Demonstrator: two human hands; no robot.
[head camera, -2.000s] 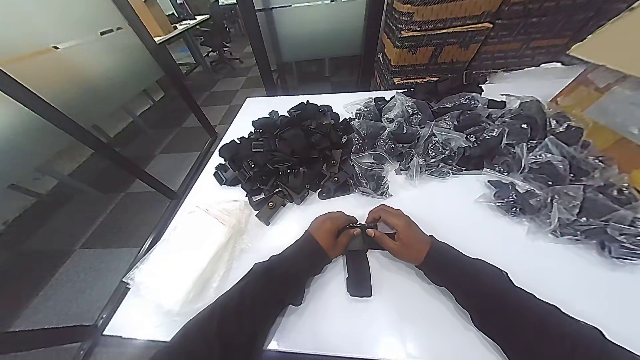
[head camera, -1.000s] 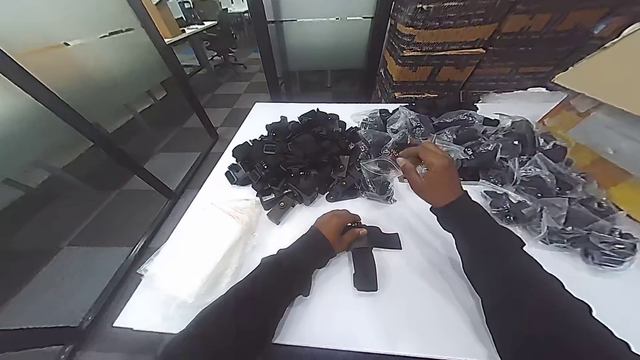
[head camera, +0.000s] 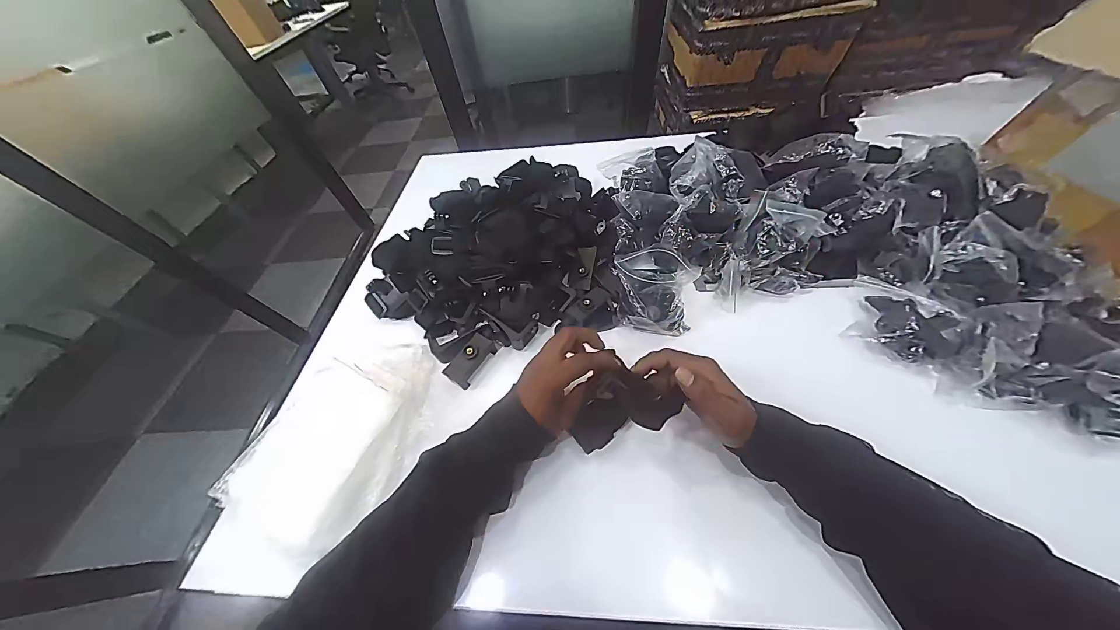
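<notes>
Both hands hold a bunched black fabric strap (head camera: 604, 411) above the white table (head camera: 665, 525). My left hand (head camera: 564, 376) grips its left part, and my right hand (head camera: 704, 394) pinches its right part, where it curls into a loop. Just beyond my left hand lies a heap of black straps with buckles and small plates (head camera: 507, 254). One plate with a brass-coloured round fitting (head camera: 472, 352) sticks out at the heap's near edge. What the folded strap holds inside is hidden.
A stack of clear plastic bags (head camera: 324, 455) lies at the table's left. Black items in clear zip bags (head camera: 927, 219) cover the back and right. Wrapped cardboard boxes (head camera: 752, 61) stand behind, and an open carton (head camera: 1076, 149) is at far right.
My right hand has come back from the bagged items to the strap beside my left hand. The strap, spread out flat-looking a second ago, is now bunched up.
</notes>
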